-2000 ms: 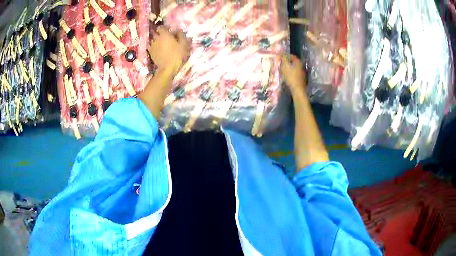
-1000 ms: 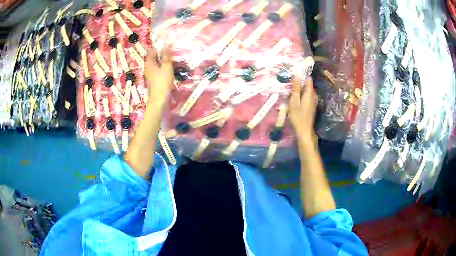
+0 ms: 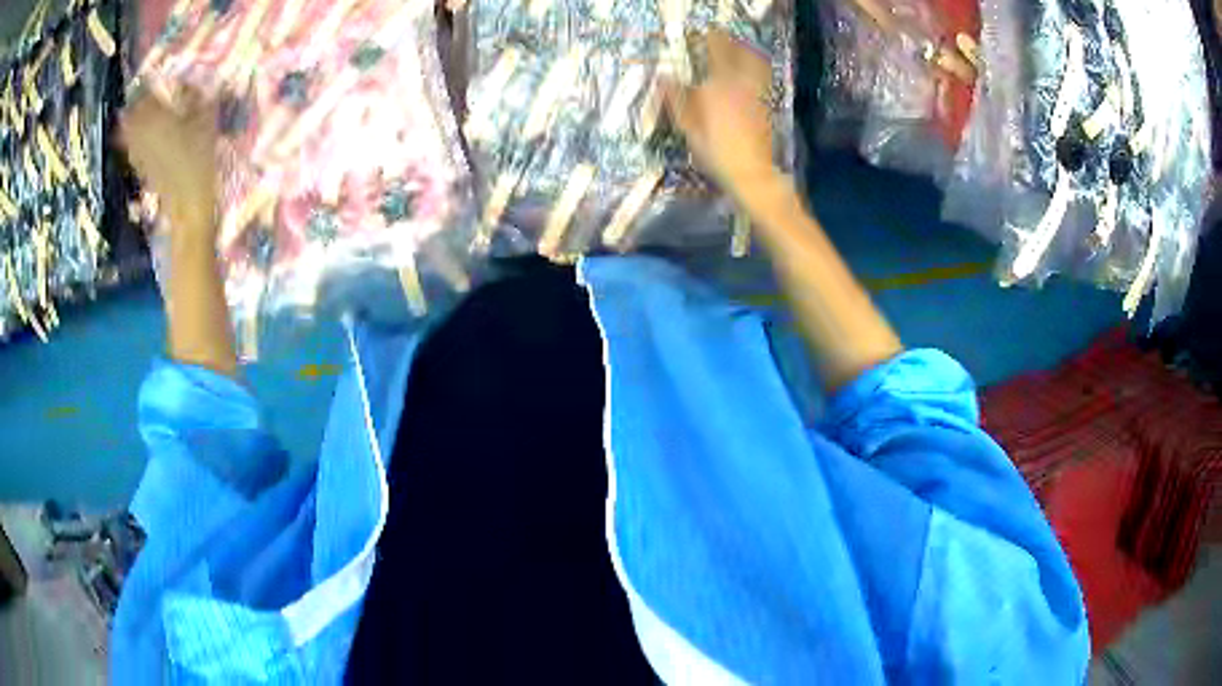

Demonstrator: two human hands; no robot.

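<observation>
A pink tray (image 3: pixel 315 141) under glossy clear film, with dark discs and cream strips, lies front left. My left hand (image 3: pixel 172 141) is at its left edge; the fingers are blurred and their grip is unclear. Beside it, right of centre, a grey-looking tray (image 3: pixel 570 127) with cream strips lies under clear film. My right hand (image 3: pixel 726 114) is over its right part, blurred, with the fingertips indistinct. Cream strip ends stick out at the front edges of both trays.
Another film-covered tray with dark discs (image 3: pixel 51 148) lies at far left. At right are a film-covered red and grey stack (image 3: pixel 918 81) and a silvery film-covered tray (image 3: pixel 1092 148). Red stacked items (image 3: pixel 1085 469) are low right. Blue floor (image 3: pixel 67 382) shows below the trays.
The pink tray has shifted left in view, and the grey-looking tray now shows beside it. My hands have moved farther apart; my right hand has left the pink tray and is over the grey-looking one.
</observation>
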